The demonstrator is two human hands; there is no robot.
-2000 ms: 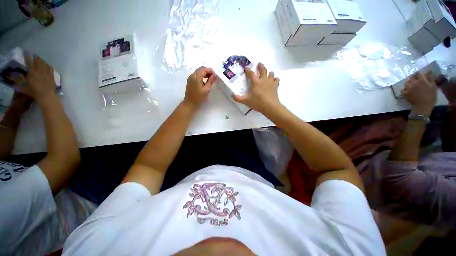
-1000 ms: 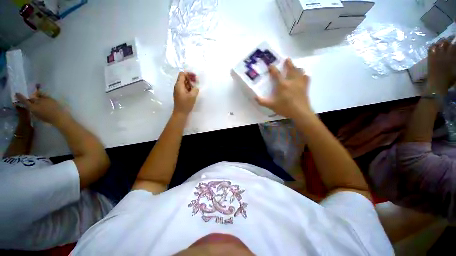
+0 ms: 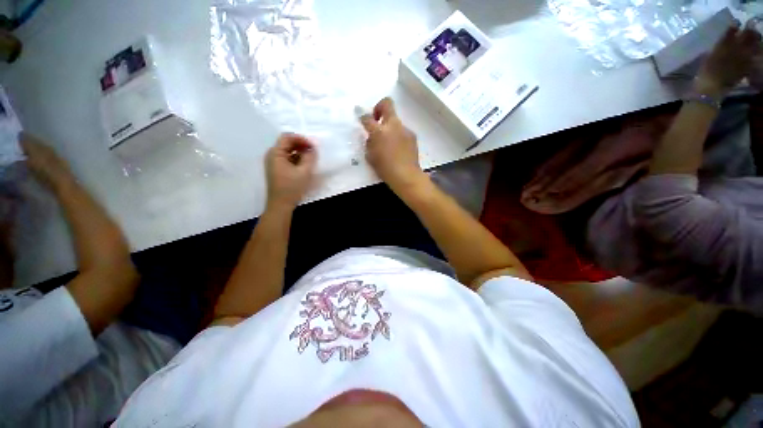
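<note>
A white carton (image 3: 467, 79) with a dark purple-pink picture lies tilted on the table, right of my hands, touched by neither. My right hand (image 3: 391, 144) is bent, with thumb and fingers together at the edge of pale, clear plastic (image 3: 339, 134). My left hand (image 3: 290, 170) is curled, its thumb and fingertips close together; glare hides whether it pinches plastic too. A wrinkled pile of clear plastic (image 3: 263, 46) lies beyond my hands.
A second carton (image 3: 138, 96) in loose clear film lies at left. More crinkled plastic (image 3: 615, 29) lies at upper right. A person's hand (image 3: 728, 58) is by a white box (image 3: 690, 46) at far right. Another person's arm (image 3: 88, 209) is at left. The table edge (image 3: 535, 138) runs below the carton.
My right hand has let go of the carton, which now lies to the right, and has moved left towards my left hand. The view has shifted, and the stacked cartons have left it.
</note>
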